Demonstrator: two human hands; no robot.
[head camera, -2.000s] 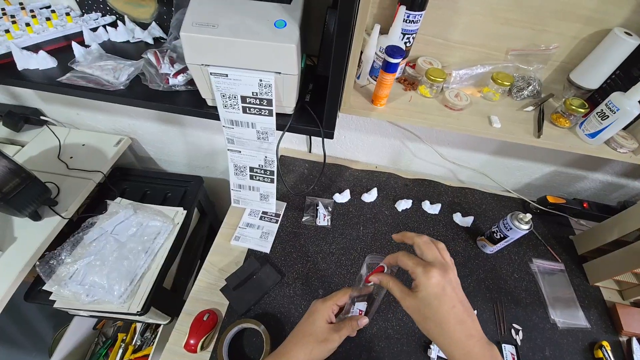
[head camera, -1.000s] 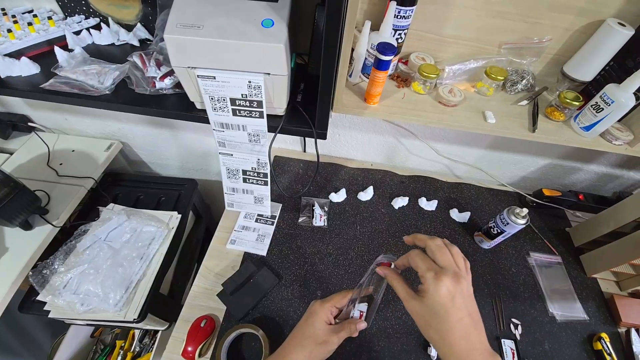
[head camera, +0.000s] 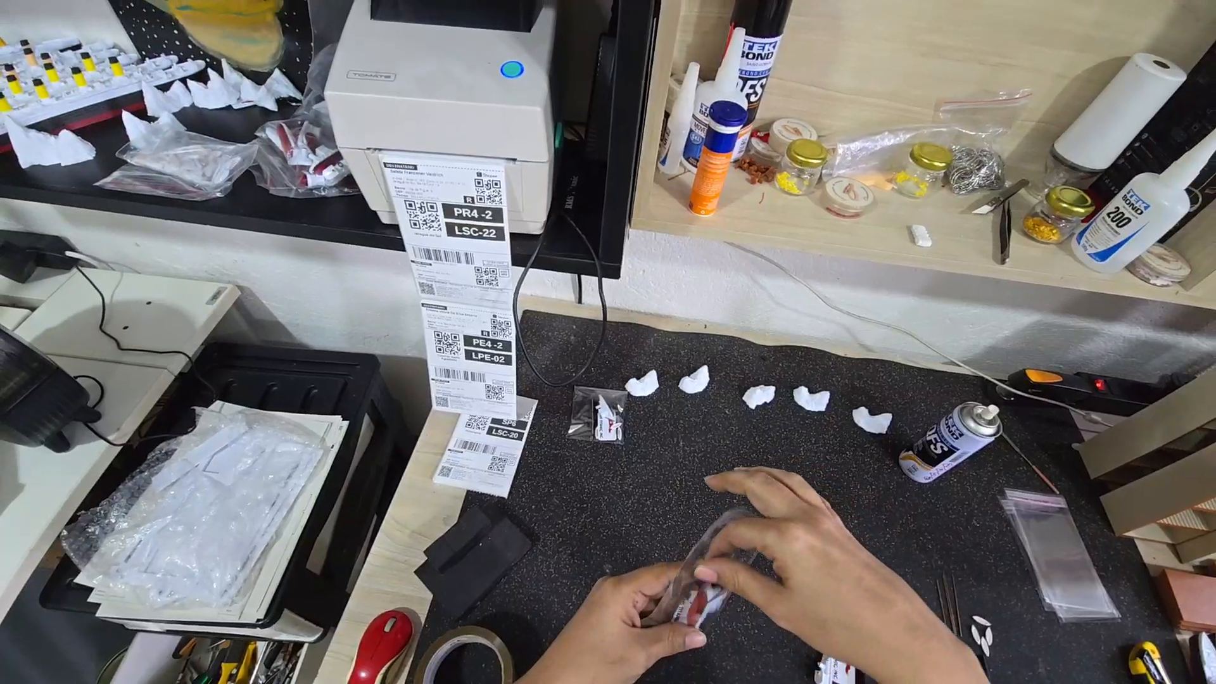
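Note:
My left hand (head camera: 622, 622) grips a clear plastic bag (head camera: 689, 594) by its lower end, with a small red and white piece inside. The fingers of my right hand (head camera: 788, 560) pinch the bag's upper part, thumb and index finger at its side. Beyond my hands several small white pieces (head camera: 695, 380) lie in a row on the black mat (head camera: 608, 503). A small packed bag (head camera: 598, 415) lies left of the row. An aerosol can (head camera: 950, 442) stands to the right, and flat clear bags (head camera: 1062, 556) lie near it.
A label printer (head camera: 446, 104) with a hanging strip of labels (head camera: 456, 256) stands at the back left. Brown tape (head camera: 465, 646) and a red mouse (head camera: 382, 646) lie at the front left. Glue bottles (head camera: 1140, 214) and jars (head camera: 803, 166) stand on the shelf. A yellow cutter (head camera: 1148, 662) lies front right.
The red piece showed near the bag's top by my right fingers; now it lies lower in the bag, near my left thumb. My right hand stays at the bag's upper part.

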